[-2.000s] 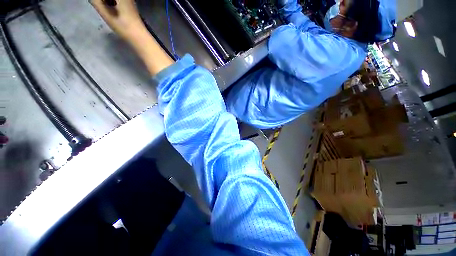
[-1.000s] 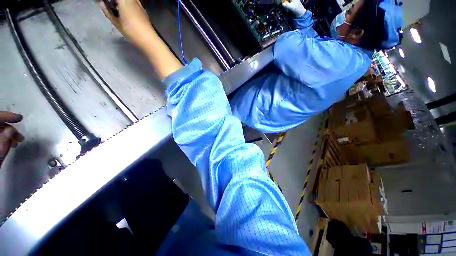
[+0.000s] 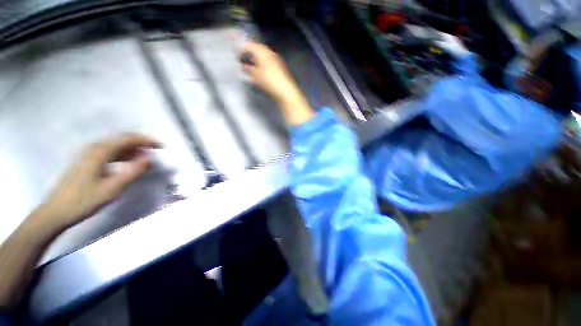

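Note:
The view is blurred by motion. My right hand [image 3: 269, 71] is over the grey metal conveyor bed [image 3: 255, 35] at the upper middle, its fingers curled around a small dark item [image 3: 247, 58] that I cannot identify. My left hand [image 3: 92, 181] is at the left, above the bed near the rail. Its thumb and fingers are bent and apart, with nothing seen in them. Two dark cross bars [image 3: 213, 95] run over the bed between my hands.
The silver conveyor rail [image 3: 159, 232] curves along the near side. At the right, another person in a blue smock [image 3: 433, 162] has a gloved hand [image 3: 449, 43] over a blurred board full of parts [image 3: 408, 60]. A shiny bar [image 3: 334, 73] lies between us. Brown boxes [image 3: 516, 255] stand lower right.
The view has swung, so the bed and the other person appear further right. My left hand, only fingertips at the left edge before, now shows whole. My right hand still has the dark item.

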